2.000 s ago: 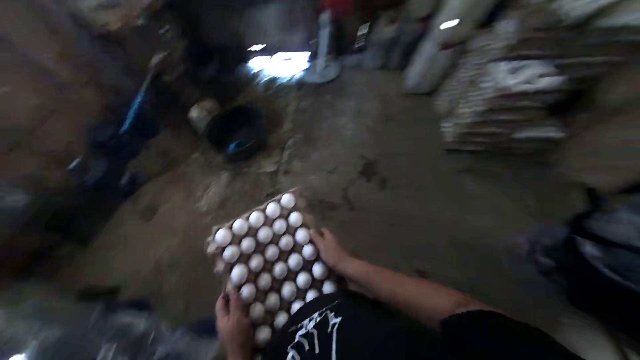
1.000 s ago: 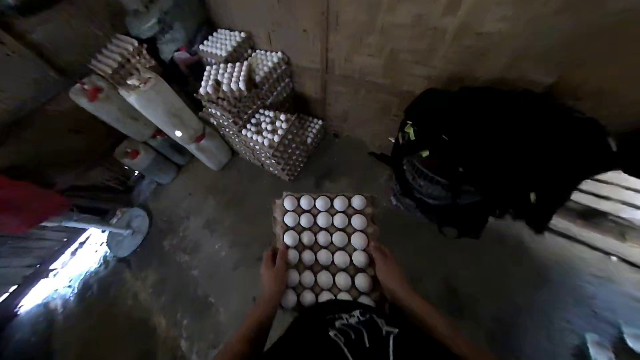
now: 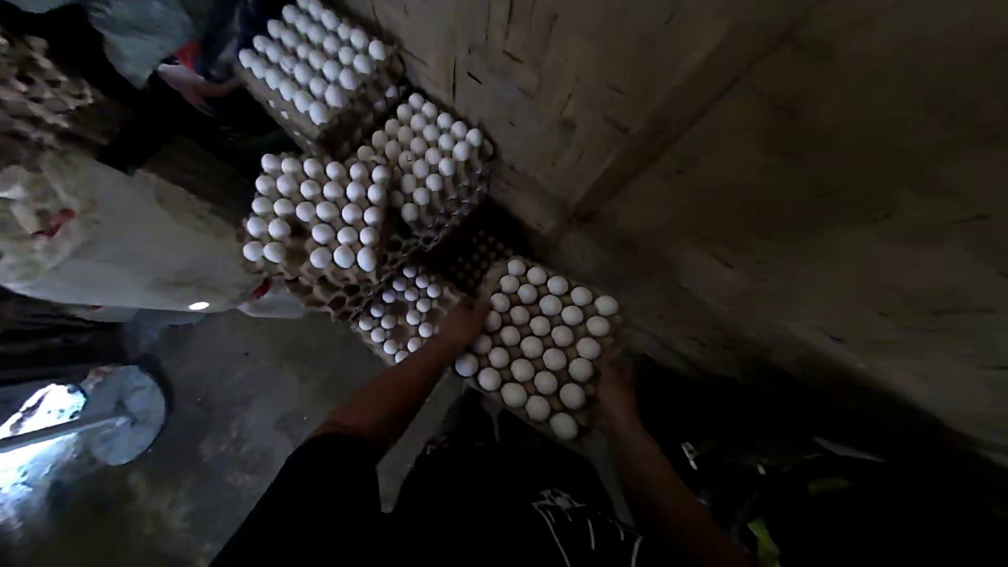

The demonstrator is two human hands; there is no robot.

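Note:
A cardboard egg tray [image 3: 504, 387] full of white eggs is held between both my hands, tilted in view, at the corner of the stacked trays. My left hand [image 3: 466, 321] grips its left side, close to a lower tray [image 3: 379, 358] of eggs with some pockets bare. My right hand [image 3: 618, 394] grips the right side, its fingers partly hidden in shadow. Beyond the left hand, more egg trays [image 3: 331, 287] are stacked, the front top one with several empty pockets. Another stack of egg trays [image 3: 279, 114] stands farther back.
A woven wall [image 3: 709, 197] runs close along the right. At the left lie large pale containers [image 3: 134, 236] and a round metal base with a pole [image 3: 126, 413]. A person's hand [image 3: 193, 83] shows at upper left. Dark bags [image 3: 827, 504] lie at lower right.
I have come up to the stacked trays with the full egg tray, which were farther off one second ago. Both hands have kept hold of it. The view has turned strongly.

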